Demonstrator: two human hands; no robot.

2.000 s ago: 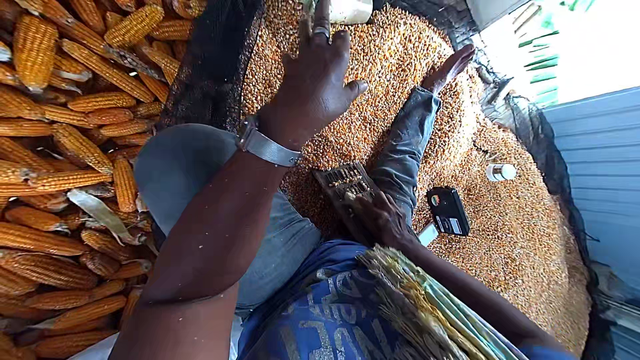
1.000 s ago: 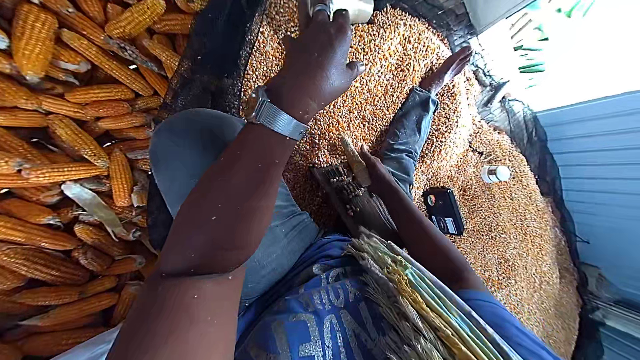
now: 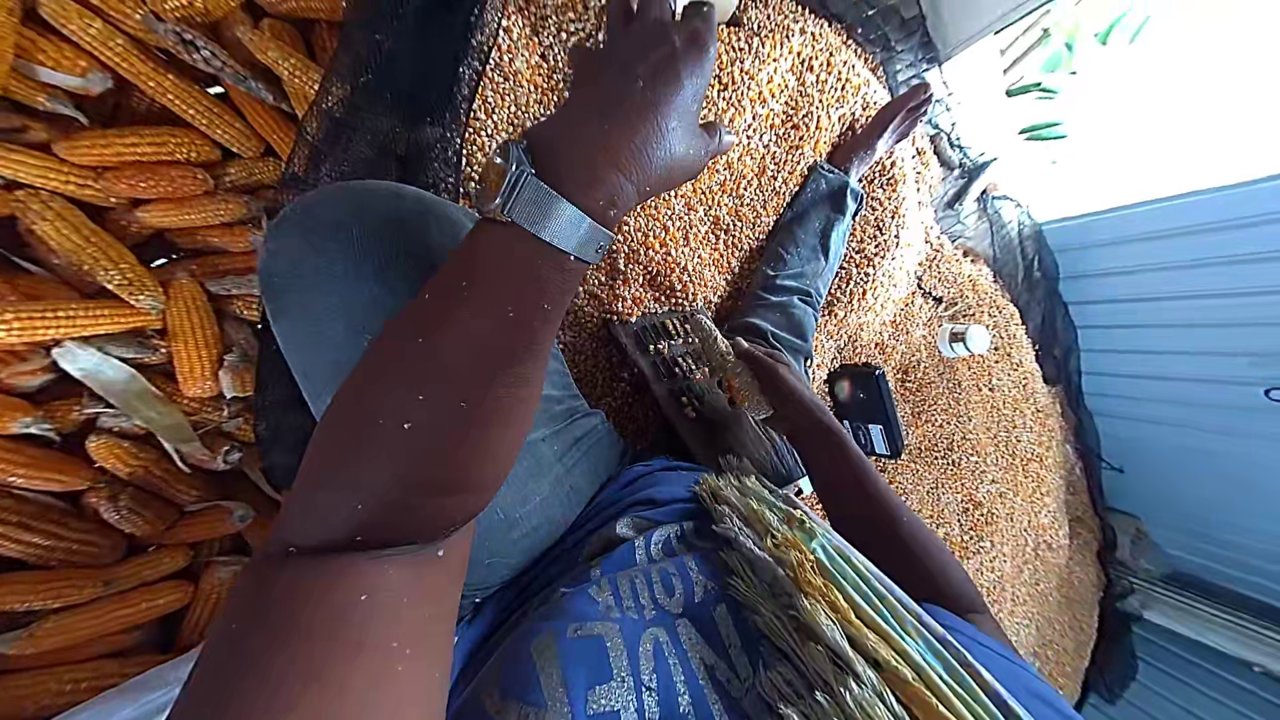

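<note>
In the head view my left hand point(image 3: 645, 120), with a mesh-band watch point(image 3: 555, 215) on the wrist, reaches to the top edge over loose corn kernels point(image 3: 690, 240). Its fingertips are partly cut off beside a pale object point(image 3: 722, 8), so its grip cannot be told. My right hand point(image 3: 775, 385) holds what looks like a corn cob point(image 3: 738, 375) against a dark slotted wooden board point(image 3: 680, 400). Kernels lie in the board's slots. The board slants between my legs, its lower end near my blue shirt.
Unshelled corn cobs point(image 3: 100, 240) are heaped at left, beyond dark netting point(image 3: 385, 95). A black case-like object point(image 3: 865, 410) and a small white-capped container point(image 3: 964, 340) rest on the kernels at right. A bundle of dried plant stalks point(image 3: 800, 590) lies against my shirt. A bare foot point(image 3: 880, 130) extends at upper right.
The pale cob seen upright by my right hand one second ago no longer stands there; that hand is lower over the board. My left hand remains near the top edge.
</note>
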